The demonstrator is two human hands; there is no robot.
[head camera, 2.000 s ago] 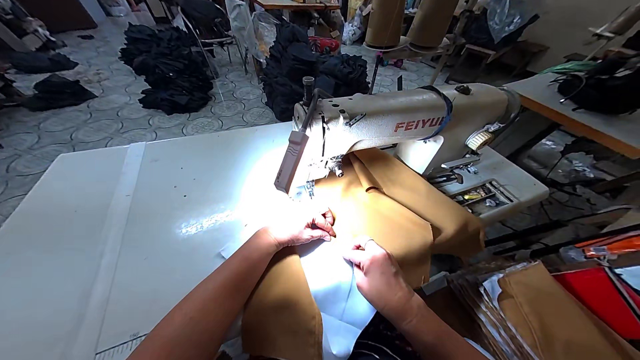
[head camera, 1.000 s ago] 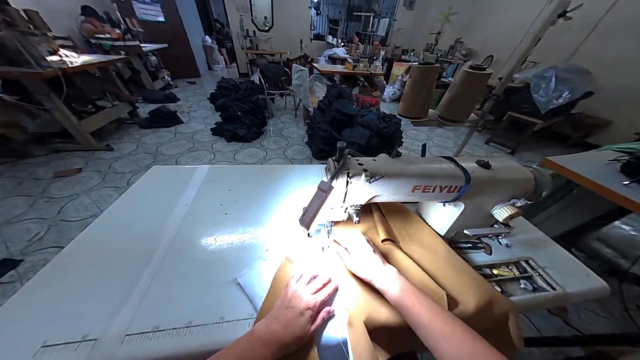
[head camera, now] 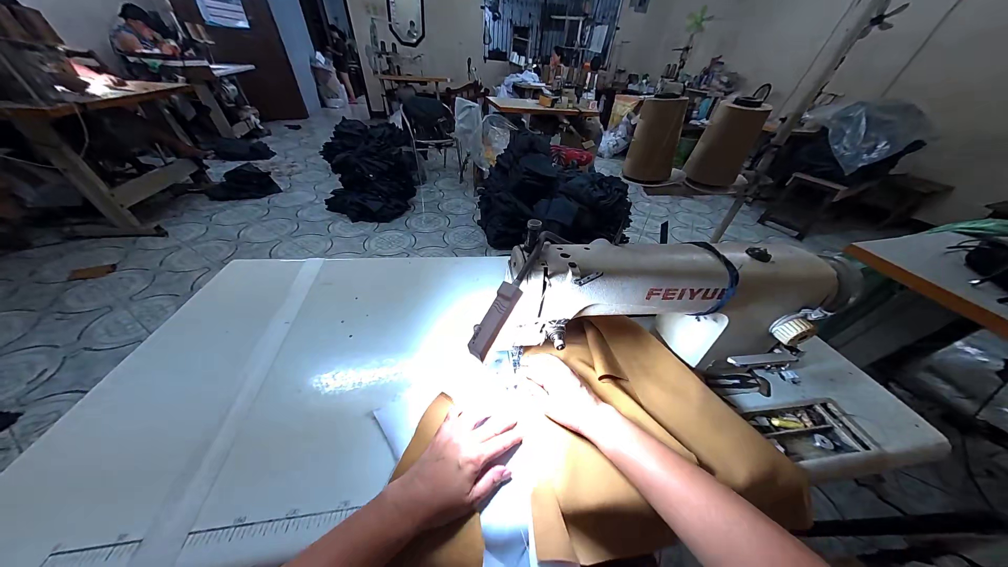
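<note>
A Feiyue industrial sewing machine (head camera: 661, 279) stands on the white table, its needle and presser foot (head camera: 516, 358) over brightly lit cloth. Tan fabric (head camera: 693, 409) lies under the machine arm and drapes over the front edge. White fabric (head camera: 505, 512) runs between tan parts toward the needle. My left hand (head camera: 465, 465) rests flat with fingers spread on the cloth, in front of the needle. My right hand (head camera: 563, 394) presses on the cloth just right of the presser foot, its fingertips washed out by glare. Neither hand visibly grips anything.
The white tabletop (head camera: 260, 378) bears a printed ruler scale (head camera: 276, 526). An open tray of small parts (head camera: 811, 429) is set at the right, near dark-handled scissors or snips (head camera: 736, 384). Piles of black cloth (head camera: 551, 193) lie on the floor behind. A person (head camera: 142, 35) sits far left.
Two seconds ago both hands were nearer the front, pinching the fabric; since then the right hand has moved up beside the needle and the left lies flat. The view has tilted up.
</note>
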